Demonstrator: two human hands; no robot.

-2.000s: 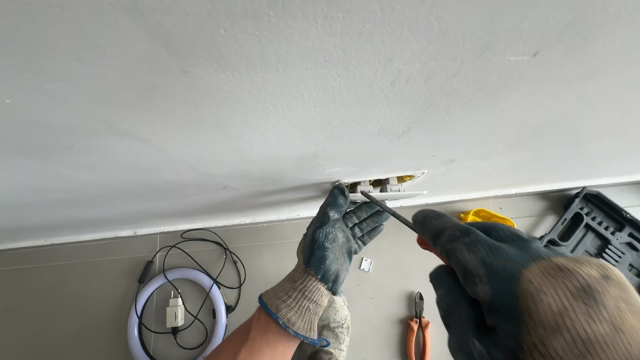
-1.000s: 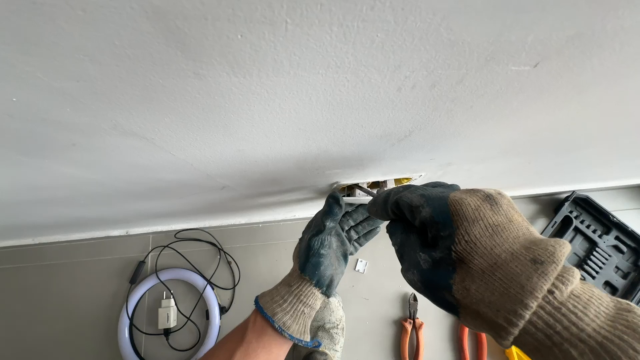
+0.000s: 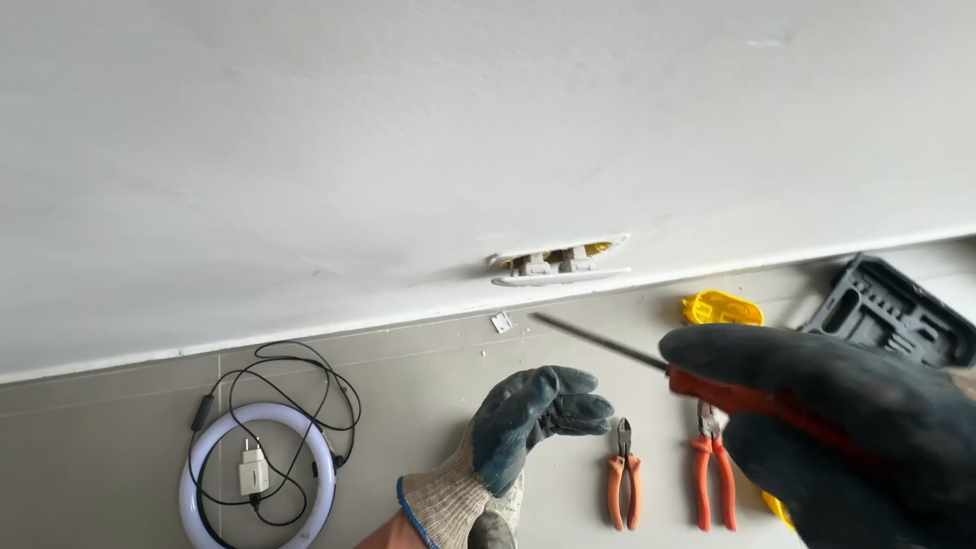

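A white outlet plate with its modules (image 3: 560,271) juts out of an opening low in the wall, with yellow box plastic showing behind it. My gloved left hand (image 3: 537,423) is below it over the floor, fingers curled and apart, holding nothing. In my gloved right hand (image 3: 808,412) is a screwdriver with a red handle (image 3: 755,398); its dark shaft points up and left, its tip below the outlet plate and touching nothing. A small white plastic piece (image 3: 501,322) lies on the floor near the wall.
Diagonal cutters (image 3: 625,473) and red-handled pliers (image 3: 713,469) lie on the tiles. A yellow plastic box (image 3: 723,307) and a dark tool case (image 3: 900,309) are at the right. A ring light (image 3: 326,465) with a black cable and white plug adapter (image 3: 253,471) lies at the left.
Both hands have moved away from the outlet: the left one down, the right one back to the right with the screwdriver. The outlet modules, covered in part before, now show.
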